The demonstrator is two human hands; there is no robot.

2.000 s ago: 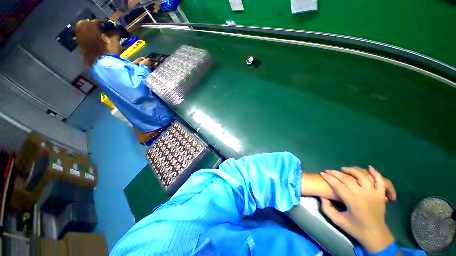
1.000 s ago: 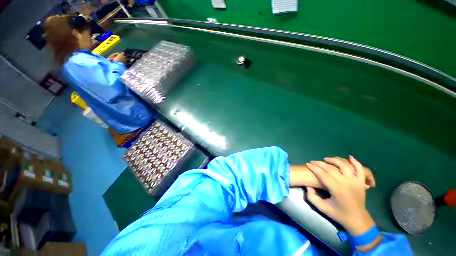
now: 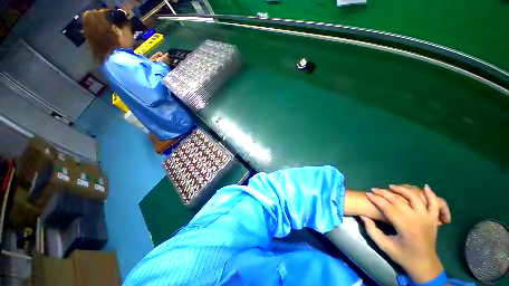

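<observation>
My right hand (image 3: 410, 229), with a blue band at its wrist, lies flat over my left hand (image 3: 442, 211) at the bench's near edge. Its fingers are a little apart and hold nothing. My left hand is mostly hidden beneath it; only its far edge shows, so its state is unclear. A round screw dish (image 3: 490, 251) with a speckled silver surface is right of my hands. A small black and silver housing (image 3: 303, 64) sits far off on the green bench surface (image 3: 335, 123), with no hand on it.
A parts tray (image 3: 198, 167) with many small reddish-silver pieces stands at the bench edge on the left. Beyond it is a stack of clear trays (image 3: 203, 72), beside a co-worker (image 3: 142, 89) in a blue smock. A metal rail (image 3: 357, 36) runs along the far side. Cardboard boxes (image 3: 61, 179) stand lower left.
The small housing has moved rightward along the bench, away from the clear tray stack. The view has shifted, and the orange tool end at the right edge is out of frame. My hands stay folded.
</observation>
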